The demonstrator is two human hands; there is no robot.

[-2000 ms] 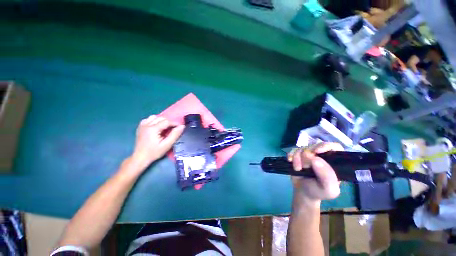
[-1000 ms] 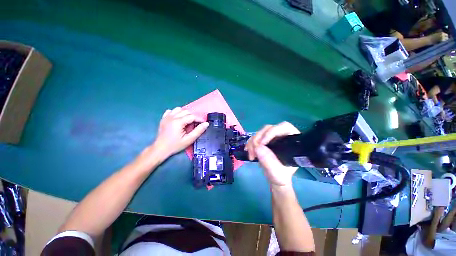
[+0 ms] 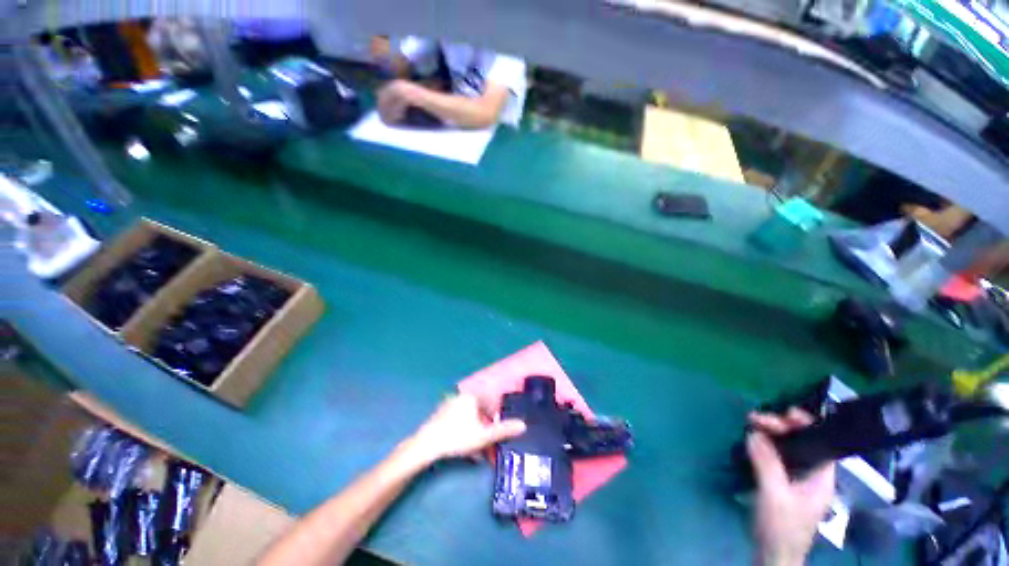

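A black housing (image 3: 536, 451) lies on the red pad (image 3: 592, 478), with a narrower black part (image 3: 599, 437) sticking out to its right. A pale patch shows near its lower end. My left hand (image 3: 459, 427) rests at the housing's left edge, thumb on its top face and fingers beside it. My right hand (image 3: 792, 467) is closed around the black electric screwdriver (image 3: 869, 428), held right of the pad and away from the housing. The driver's tip is blurred and hard to make out.
A divided carton tray (image 3: 261, 376) with small black parts stands at left. A large carton (image 3: 238, 528) with bagged parts is at lower left. A screw feeder (image 3: 838, 524) is partly hidden behind my right hand. Across the line are a person (image 3: 459, 102), a flat black piece (image 3: 682, 205) and a teal box (image 3: 788, 219).
The view has swung left and up, bringing the tray and the person opposite into sight. My right hand has drawn the screwdriver away from the housing to the right. My left hand stays at the housing.
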